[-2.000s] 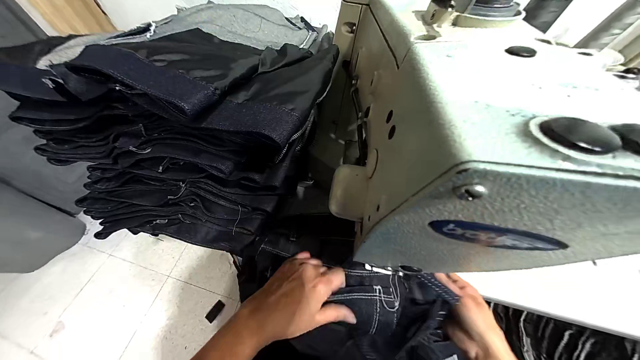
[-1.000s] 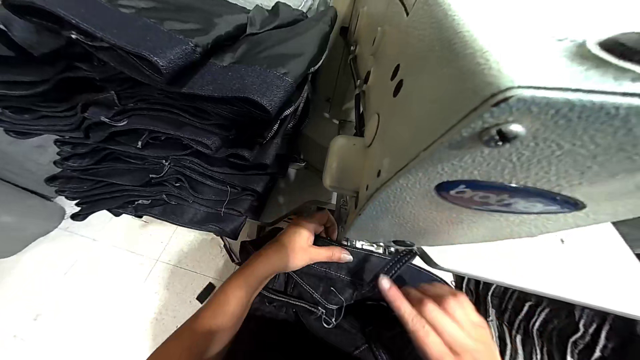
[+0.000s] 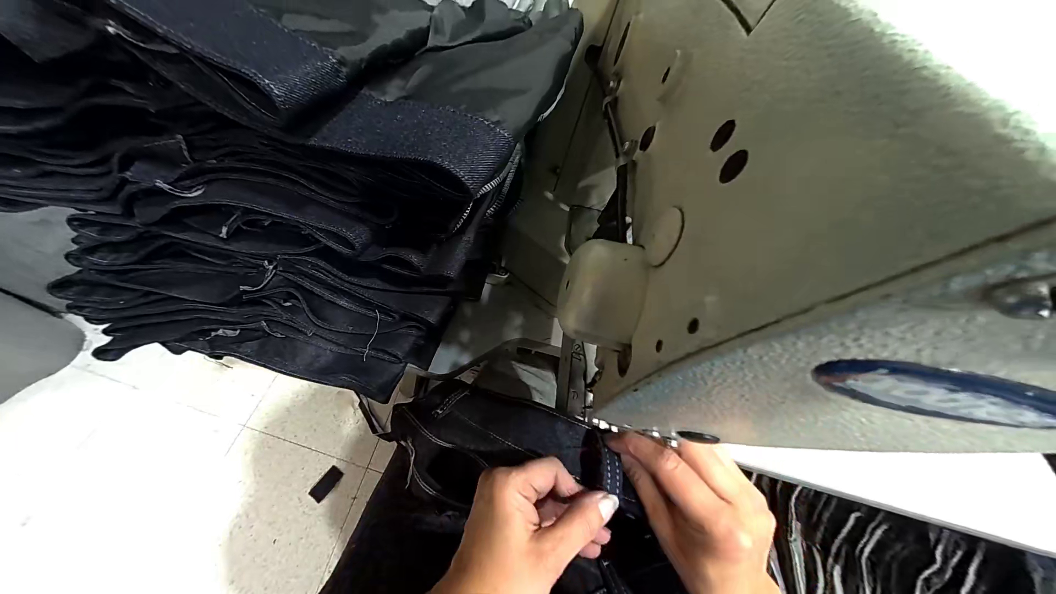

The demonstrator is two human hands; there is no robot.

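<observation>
Dark denim trousers point(image 3: 487, 425) with pale stitching lie under the head of an industrial sewing machine point(image 3: 833, 247). Beside the needle area, my left hand point(image 3: 532, 524) pinches a narrow stitched denim strip point(image 3: 610, 470) between thumb and fingers. Close to its right, my right hand point(image 3: 701, 503) has its fingertips on the upper end of the same strip, just below the machine head. The needle and presser foot are largely hidden by the machine and the cloth.
A tall stack of folded dark denim garments point(image 3: 330, 239) stands at the left, near the machine. Tiled floor point(image 3: 272, 462) shows below it, with a small black scrap point(image 3: 326, 484). Striped dark fabric point(image 3: 874, 536) lies at the lower right, under the white table edge point(image 3: 907, 487).
The view has moved closer to the machine. My hands, apart one second ago, are now close together at the strip. The trousers have shifted under the machine head.
</observation>
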